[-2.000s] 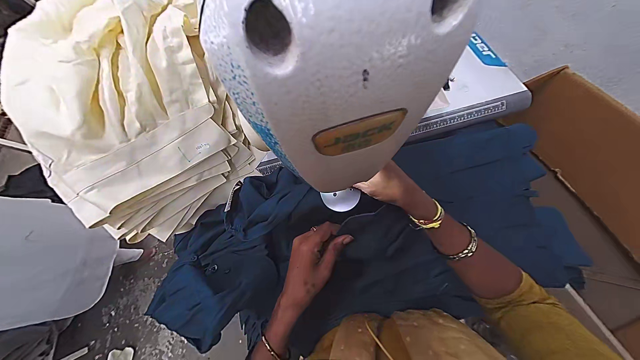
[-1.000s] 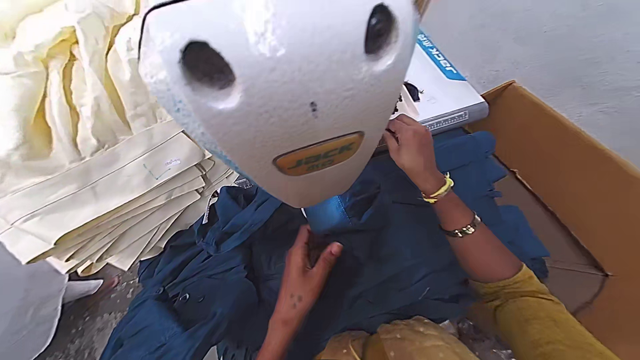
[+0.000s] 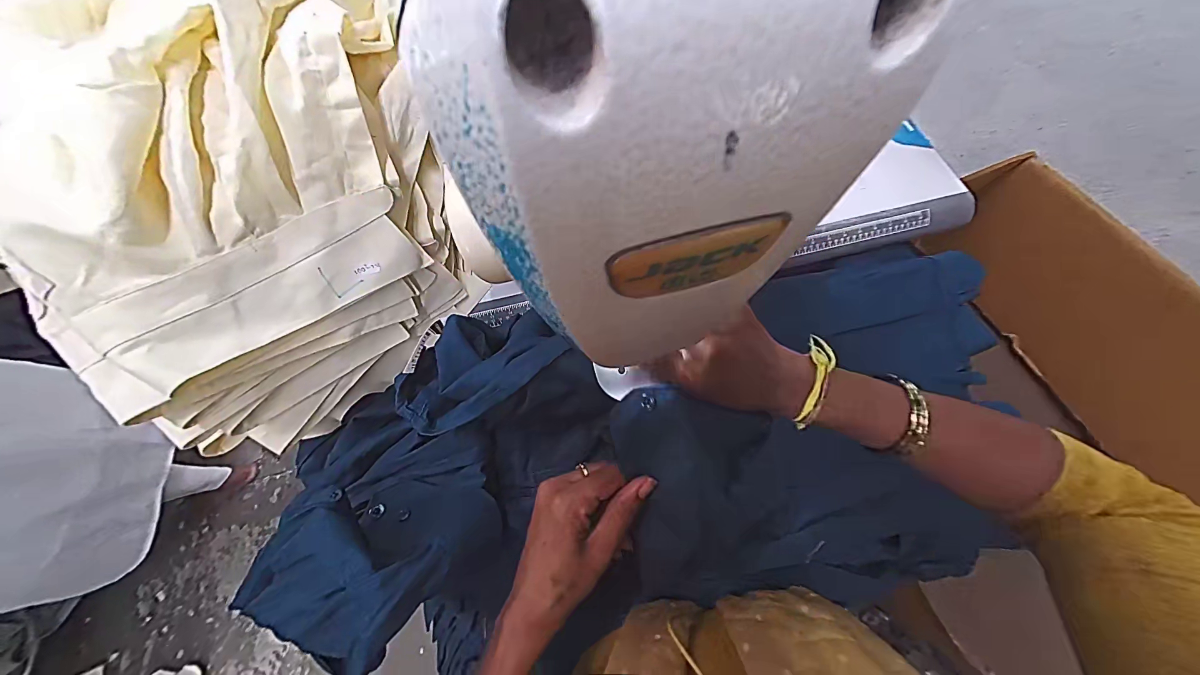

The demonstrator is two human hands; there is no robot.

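Note:
A white Jack sewing machine head (image 3: 656, 169) fills the upper middle. Under its tip, a small white plate (image 3: 621, 379) shows beside navy fabric. My left hand (image 3: 581, 525) grips the edge of a navy blue garment (image 3: 694, 478) between thumb and fingers. Close to the plate is my right hand (image 3: 736, 366), wearing bangles at the wrist; its fingertips are partly hidden by the machine head, so its hold cannot be told. Dark buttons (image 3: 377, 511) show on the garment part spread to the left, and another button (image 3: 648, 401) lies near the plate.
Cream fabric pieces (image 3: 281, 309) are stacked at the left. Behind my right hand lies the machine bed with a printed ruler (image 3: 872, 230). An open cardboard box (image 3: 1106, 309) stands at the right. A white cloth or panel (image 3: 75, 487) is at the left edge.
My right hand has come from beside the machine bed back to the garment beneath the head. The blue piece seen under the machine tip a second ago no longer shows; the white plate does.

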